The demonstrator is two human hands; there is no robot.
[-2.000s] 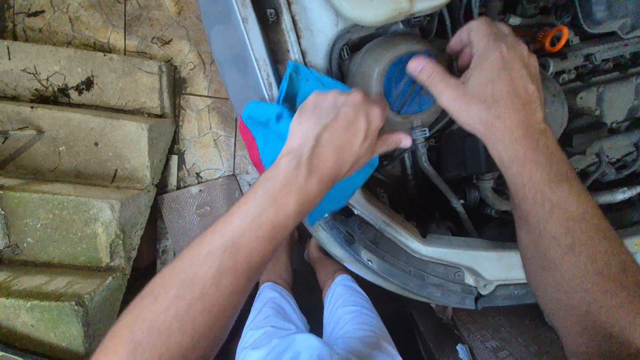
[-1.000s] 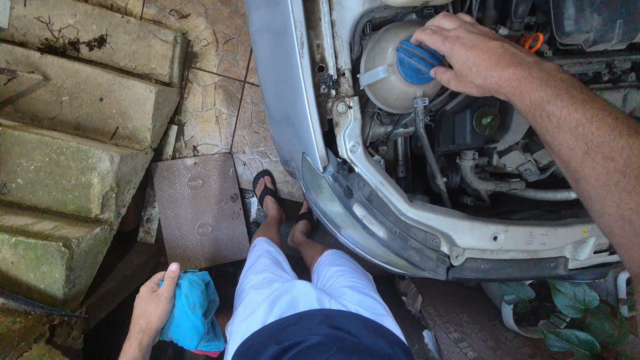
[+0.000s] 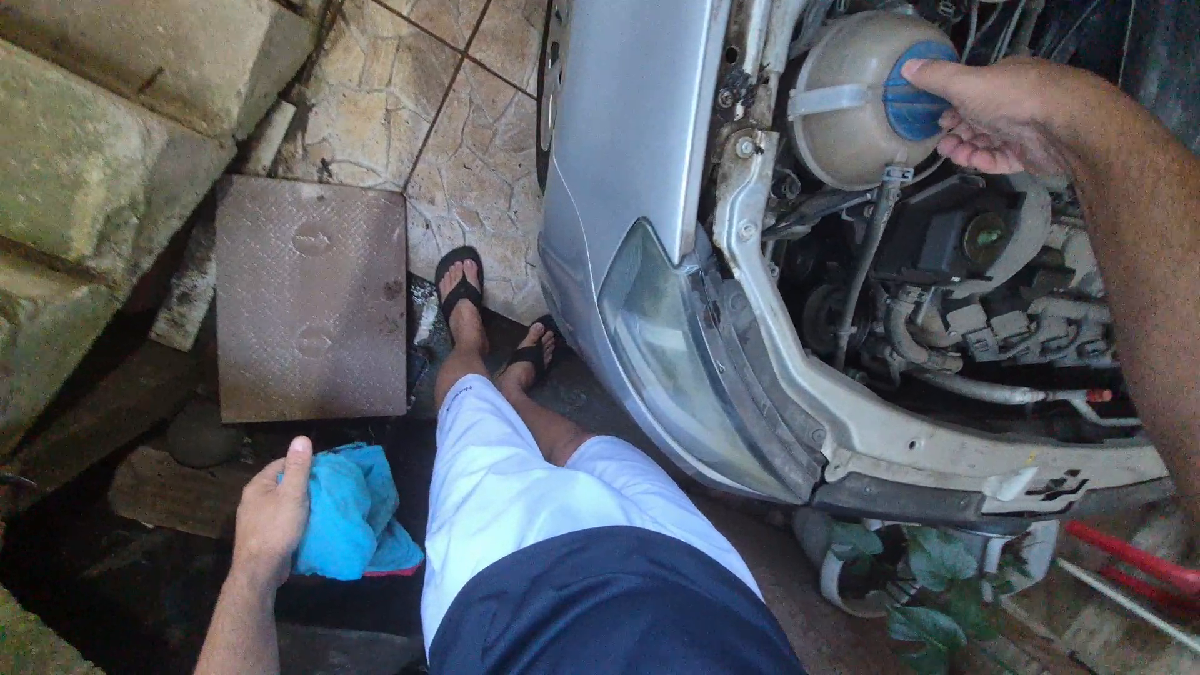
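My right hand (image 3: 1003, 112) grips the blue screw cap (image 3: 917, 91) on the round, dirty-white coolant expansion tank (image 3: 834, 103), at the top right of the engine bay. The thumb lies over the cap, and the fingers curl round its far side. A hose with a clamp leaves the tank's lower side. Low on the left, my left hand (image 3: 272, 516) holds a bunched blue cloth (image 3: 347, 511) with a red edge, away from the car. Part of the cloth is hidden in the palm.
The car's silver fender (image 3: 628, 122), headlight (image 3: 680, 347) and front crossmember (image 3: 891, 431) border the engine bay. Concrete steps (image 3: 84, 141) rise at left beside a square metal cover plate (image 3: 314, 300) on the tiled floor. A potted plant (image 3: 937, 562) and red handles (image 3: 1139, 558) lie beyond the bumper.
My left hand has moved from beside the tank down to the lower left, with the blue cloth in it. The right hand has stayed about the tank cap. The view has shifted.
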